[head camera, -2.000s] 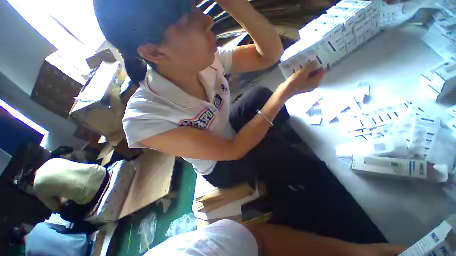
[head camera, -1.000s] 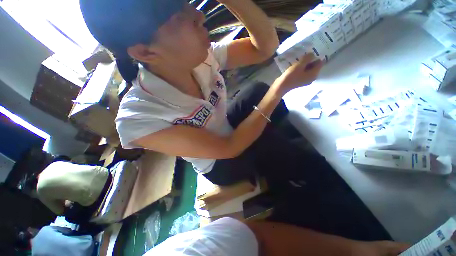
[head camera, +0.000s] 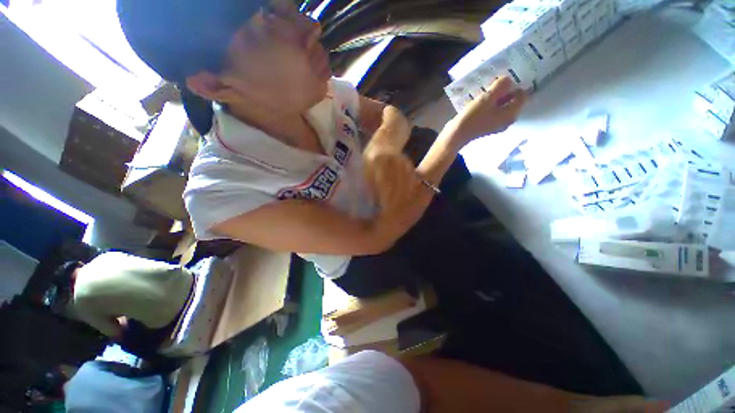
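Note:
My left hand (head camera: 616, 403) is at the bottom edge, at the end of a bare forearm with a white sleeve. It is partly cut off, and its fingertips meet the edge of a white folding carton (head camera: 709, 397) in the bottom right corner. Its grip is hidden. My right hand is not in view. On the table, another white carton (head camera: 643, 256) with a small green mark lies beside flat printed pieces (head camera: 633, 176) fanned in an overlapping pile.
A person (head camera: 282, 177) sits close on the left, one hand at stacked white cartons (head camera: 548, 44). Small white paper pieces (head camera: 556, 161) and more cartons (head camera: 717, 105) lie on the table. Brown boxes (head camera: 153, 153), clear plastic (head camera: 306, 355) and another bent-over person (head camera: 133, 294) are further left.
The neighbouring person's raised arm has come down across the other forearm. The carton by my left hand shows less, lower in the corner. The view has shifted slightly.

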